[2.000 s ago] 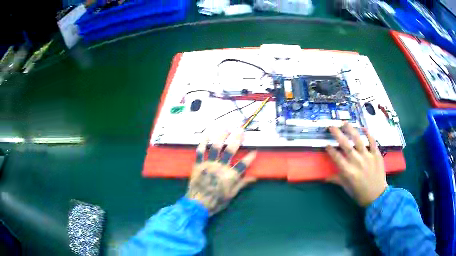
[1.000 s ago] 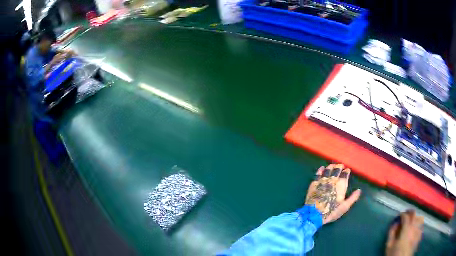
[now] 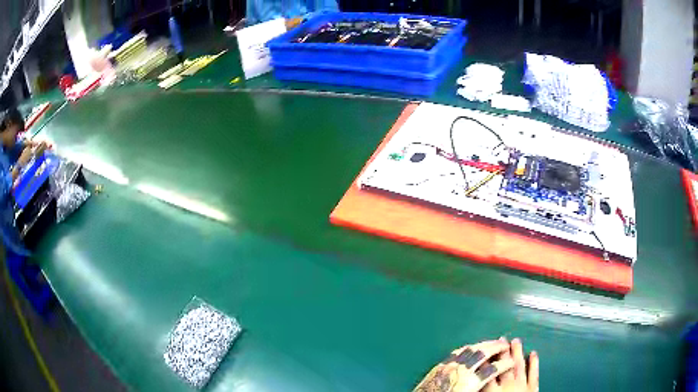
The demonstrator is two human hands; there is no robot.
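Observation:
The white rear chassis panel (image 3: 428, 164) lies on a red-orange foam pad (image 3: 417, 226), right of centre. A blue mainboard (image 3: 528, 197) with a dark fan (image 3: 562, 176) sits on it. Red leads (image 3: 478, 164), a yellow-orange cable (image 3: 485, 182) and a looped black cable (image 3: 453, 138) are at its left. My left hand (image 3: 463, 369), with dark markings, and my right hand (image 3: 523, 370) are together at the bottom edge, off the panel, overlapping and partly cut off. Whether they hold anything is hidden.
A clear bag of small silvery pieces (image 3: 200, 344) lies on the green bench (image 3: 306, 306) at lower left. Blue bins (image 3: 360, 65) and white bags (image 3: 570, 92) stand behind the bench. A person (image 3: 14, 164) is at far left; another's blue sleeve (image 3: 287, 9) shows at top.
My hands have left the panel's front edge and come together at the bottom. The view swung left, then partly back, so the panel appears further right than at first.

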